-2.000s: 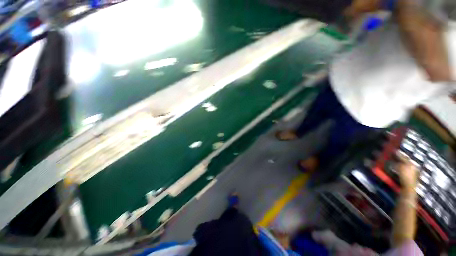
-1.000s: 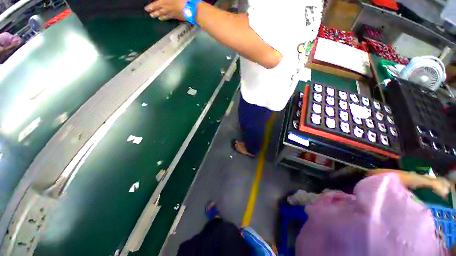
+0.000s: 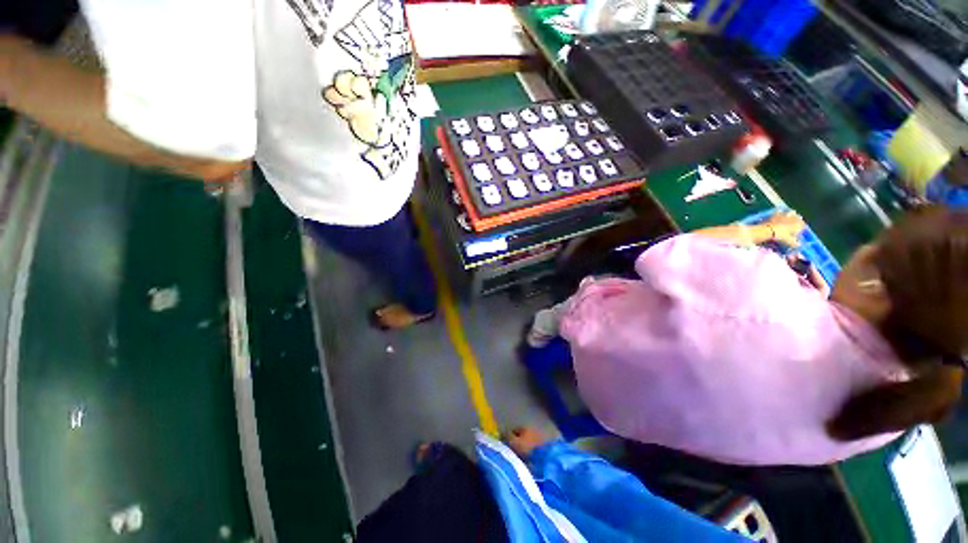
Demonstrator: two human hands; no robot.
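What looks like my right hand (image 3: 524,439) shows small at the bottom centre, at the end of my blue sleeve; its fingers are too unclear to read. My left hand is not in view. A black tray (image 3: 510,151) with rows of pale square units stands on a red-orange tray (image 3: 456,189) on a bench ahead. Neither of my hands is near it. A second black tray (image 3: 626,74), with a few units in its near pockets, lies behind it to the right.
A person in a white shirt (image 3: 345,159) stands ahead left, beside the green conveyor (image 3: 117,350). A person in a pink smock (image 3: 701,350) sits close on the right on a blue stool (image 3: 552,387), hands at a blue tray (image 3: 812,249). A yellow line (image 3: 459,339) marks the grey floor.
The view has swung right. The tray of units, the white-shirted person and the seated person now lie further left and higher in view. More of the right bench shows.
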